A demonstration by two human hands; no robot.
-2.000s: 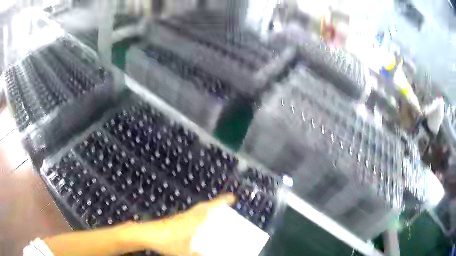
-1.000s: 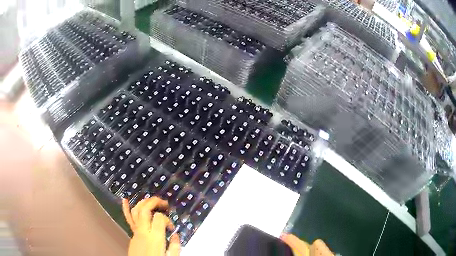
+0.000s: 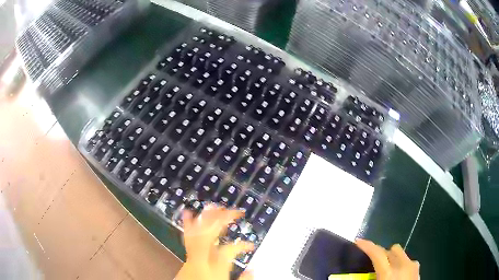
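Note:
My left hand [image 3: 210,240] is over the near edge of the clear blister tray [image 3: 117,178], fingers apart above the housings; whether it touches one is unclear. Rows of black housings [image 3: 216,145] with pale square marks fill the tray. A white sheet [image 3: 334,188] lies over the tray's near right part, with a black rounded flat object [image 3: 331,257] on it. My right hand [image 3: 391,260] is at the bottom right, fingers curled beside the black object. A bright yellow tool [image 3: 353,276] shows at the bottom edge near its fingers; the grip is partly cut off.
Stacked clear trays [image 3: 350,60] stand behind the pale rail [image 3: 432,164]. Another tray stack [image 3: 65,44] is at the upper left. The dark green bench surface [image 3: 396,213] shows right of the tray, and a pinkish tiled floor [image 3: 60,180] lies at left.
The view has shifted, so the tray sits further right and the rear stacks are partly cut off. More of my right hand shows, and the yellow tool has come into view.

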